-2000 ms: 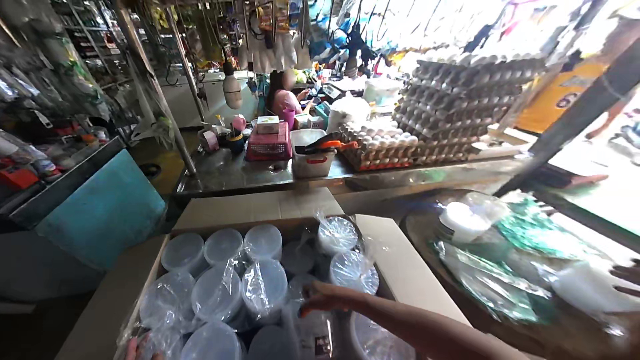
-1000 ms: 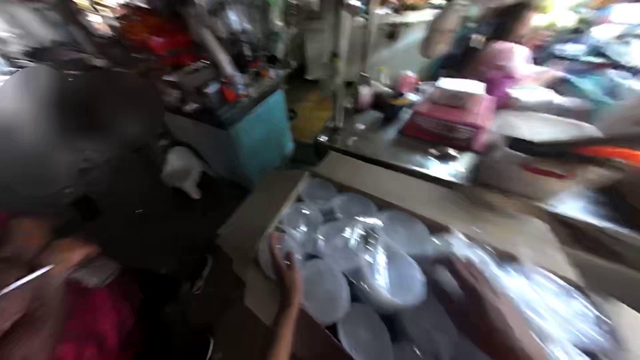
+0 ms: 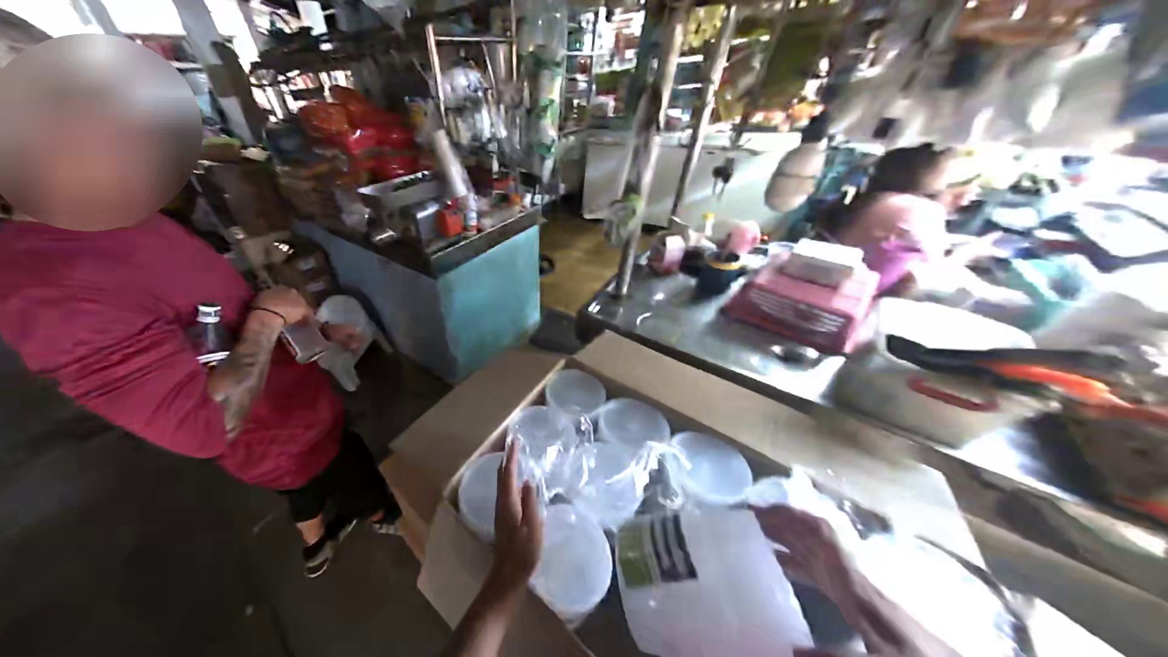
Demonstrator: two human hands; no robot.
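An open cardboard box [image 3: 776,433] holds several stacks of translucent plastic containers [image 3: 573,558], some wrapped in clear plastic film. My left hand [image 3: 517,525] rests against the containers near the box's left side, fingers extended and apart, with no object gripped. A translucent white plastic package [image 3: 703,579] bearing a green and dark label lies tilted over the containers. My right hand [image 3: 812,547] is at that package's right edge, blurred; whether its fingers grip the package is unclear. Bright clear plastic wrap [image 3: 922,575] lies right of this hand.
A person in a red shirt [image 3: 164,338] stands at the left, holding a small object. Behind the box, a metal counter [image 3: 657,315] bears a pink scale [image 3: 803,297] and a white tub [image 3: 940,388]. A blue-sided counter [image 3: 488,306] stands farther back.
The view has swung left, bringing the person in red into sight. The labelled package now lies over the containers near my right hand. My left hand is raised higher among the containers than two seconds ago.
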